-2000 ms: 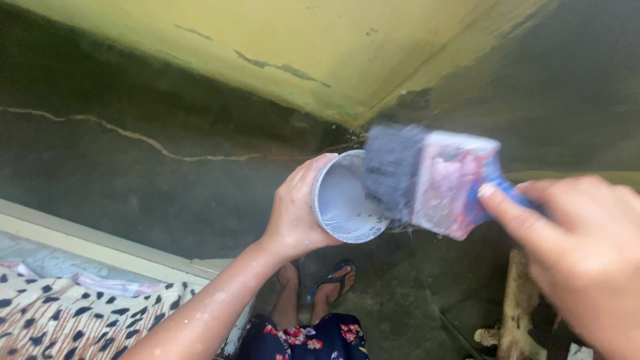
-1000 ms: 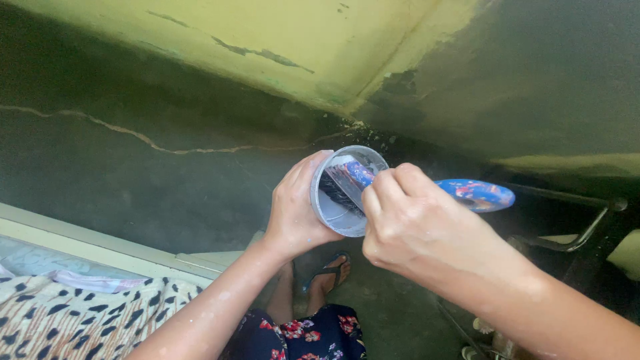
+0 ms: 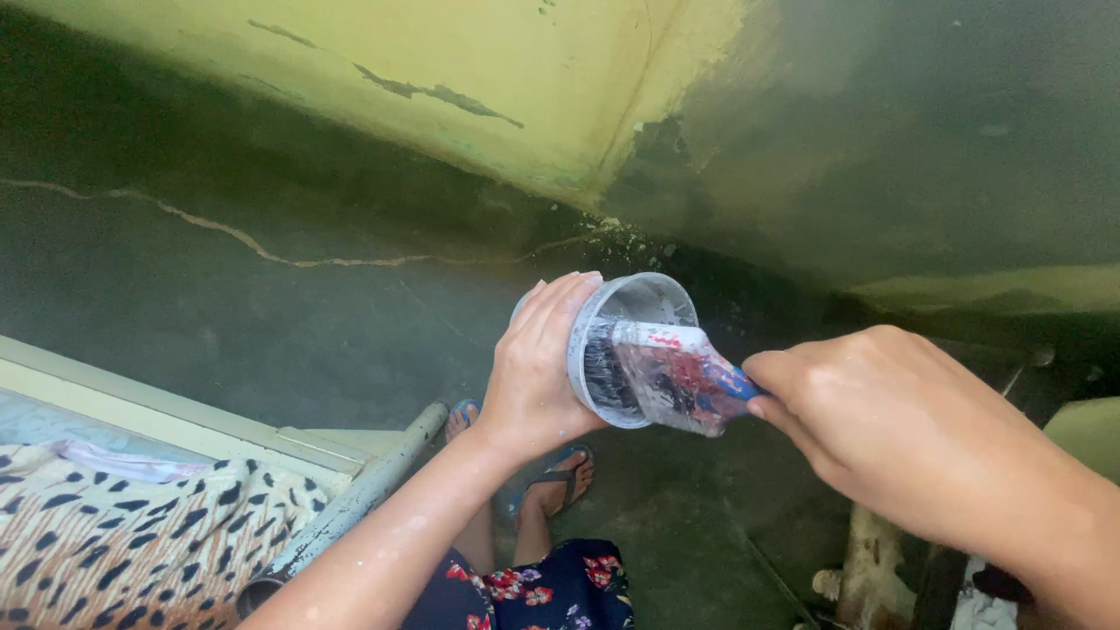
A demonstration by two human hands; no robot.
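Note:
My left hand (image 3: 547,367) is wrapped around the outside of a plastic cup (image 3: 647,287), whose open mouth tilts to the right. With my right hand (image 3: 884,420) I grip the blue handle of a wide paintbrush (image 3: 678,376). Its dark bristles are inside the cup's mouth, against the near part of the rim. Red and white paint smears cover the brush's ferrule. Whitish paint specks mark my left forearm. The cup's bottom and whatever it holds are mostly hidden.
A yellow wall (image 3: 490,70) with peeling paint meets a dark wall. A crack (image 3: 324,262) crosses the dark floor. Spotted fabric (image 3: 149,534) and a worn metal pipe (image 3: 350,507) are at lower left. A wooden piece (image 3: 871,569) stands at lower right. My sandalled feet are below.
Two seconds ago the brush was over the cup's rim; one second ago it was deep in the cup. Now my right hand has drawn back right, the bristles still within the mouth.

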